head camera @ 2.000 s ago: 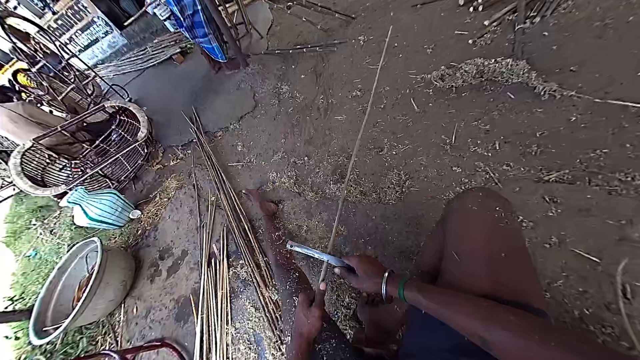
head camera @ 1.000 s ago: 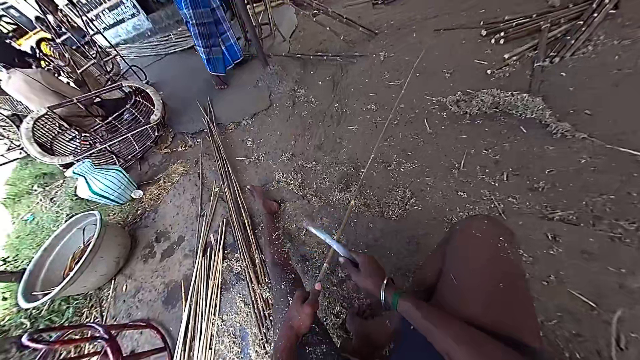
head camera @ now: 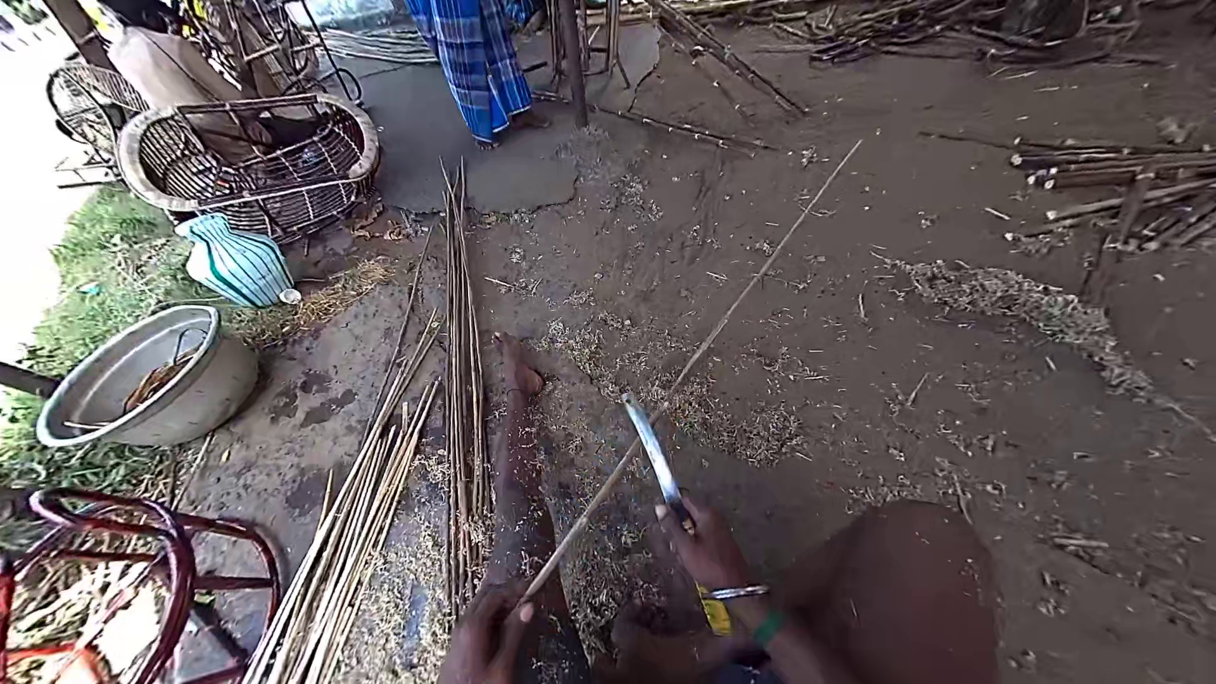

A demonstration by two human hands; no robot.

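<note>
A long thin cane stick (head camera: 727, 318) slants from the lower middle up to the right. My left hand (head camera: 489, 632) grips its lower end, beside my outstretched leg. In my right hand (head camera: 703, 551) is a curved metal blade (head camera: 653, 451), held by its dark handle. The blade points up and slightly left, close to the stick; whether the two touch I cannot tell. A metal bangle and a green band circle my right wrist. Left of my leg lie dark canes (head camera: 463, 380) and a bundle of paler canes (head camera: 356, 532).
A grey basin (head camera: 204, 399), a striped bag (head camera: 242, 261) and a red-brown cane frame (head camera: 180, 570) stand at left. Behind them are a round woven chair frame (head camera: 361, 142) and a seated person. Another person in a checked blue cloth stands beyond. Cut canes (head camera: 1102, 176) lie at right.
The stick leans further to the right than before. The blade, across the stick two seconds ago, is now to its right, pointing more steeply up. The view has shifted.
</note>
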